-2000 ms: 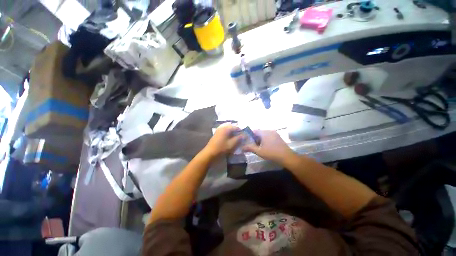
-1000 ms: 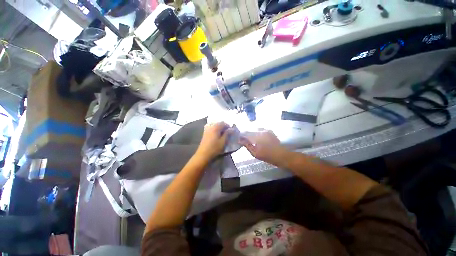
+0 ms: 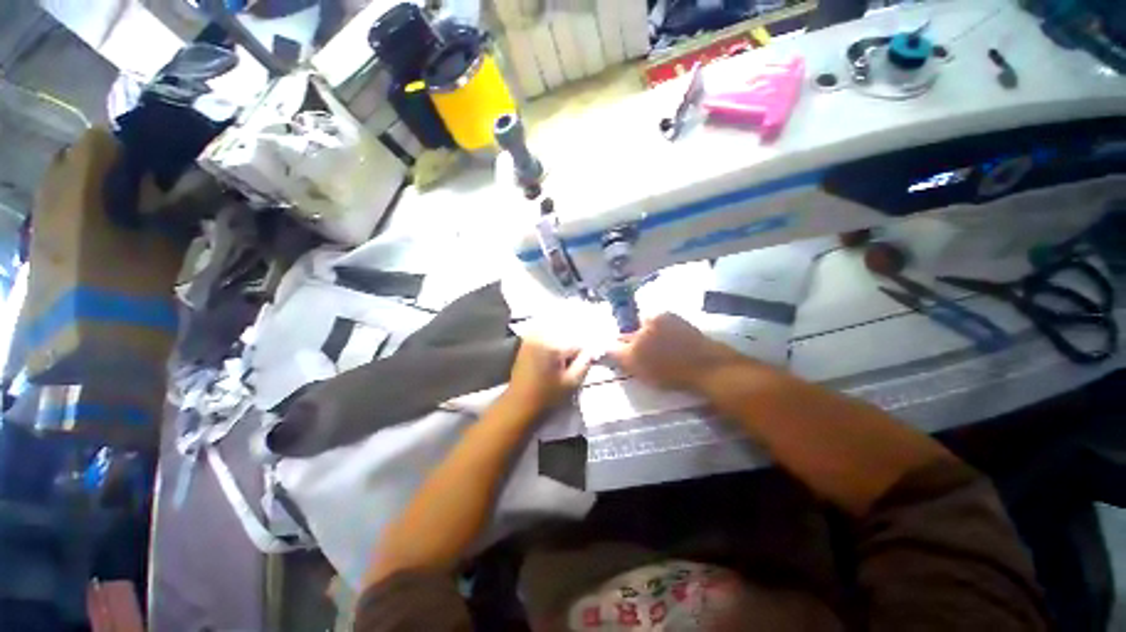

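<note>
My left hand (image 3: 546, 368) holds the pale edge of a light grey garment panel (image 3: 432, 488) just left of and below the needle area. My right hand (image 3: 667, 352) is on the pale cloth right beside the presser foot (image 3: 625, 311), with its fingertips pressed down. Bright glare hides the cloth edge between the hands. A dark grey garment panel (image 3: 408, 377) lies folded over the pale cloth left of my left hand. Dark bars show on the pale cloth, one at its lower right corner (image 3: 563, 462) and one right of the needle (image 3: 750, 306).
The sewing machine head (image 3: 741, 204) spans the upper right, with a pink item (image 3: 756, 96) and a bobbin winder (image 3: 910, 52) on top. Black shears (image 3: 1064, 309) and blue snips (image 3: 969, 324) lie right. A yellow thread cone (image 3: 473, 101) stands behind. A blue-taped carton (image 3: 105, 266) is far left.
Both hands have moved with the cloth towards the presser foot; the right hand is now right against it. The view has shifted slightly.
</note>
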